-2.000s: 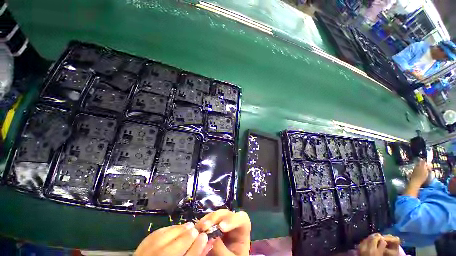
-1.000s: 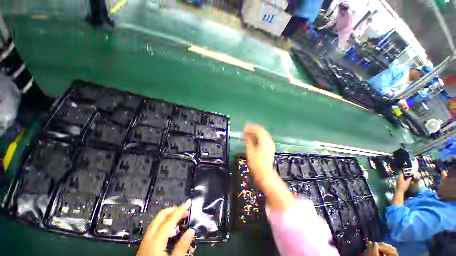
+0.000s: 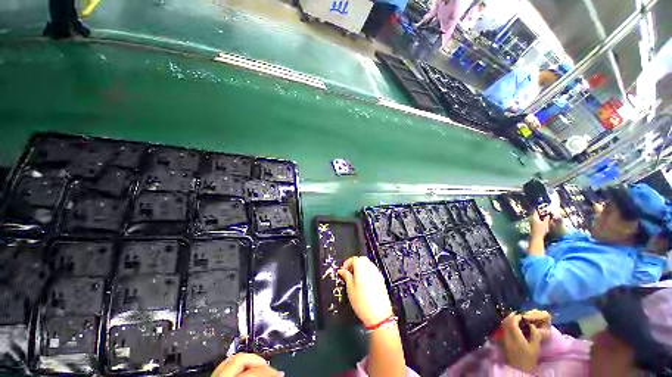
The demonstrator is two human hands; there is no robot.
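Note:
My right hand (image 3: 367,291), with a red band at the wrist, reaches over the narrow dark parts tray (image 3: 322,298). Its thumb and fingertips are pinched together over the scattered bright metal pieces (image 3: 329,269); whether a piece is between them is too small to tell. My left hand (image 3: 248,366) is cut off by the bottom edge, and what it holds is hidden. The large black blister tray (image 3: 270,283) on the left bears flat black plastic parts in its pockets; its lower right pocket is glossy and empty. A small white-and-black piece (image 3: 342,167) lies on the green surface beyond the trays.
A second black pocketed tray (image 3: 424,326) with black parts stands right of the narrow tray. At the right, a neighbour's hands (image 3: 524,340) in pink sleeves and a person in a blue smock (image 3: 571,269) work at the same green worktop (image 3: 243,110). More dark trays lie beyond.
My right hand has moved from beyond the trays back to the narrow tray. The small piece now lies on the green surface. My left hand has dropped to the bottom edge. The view has shifted right.

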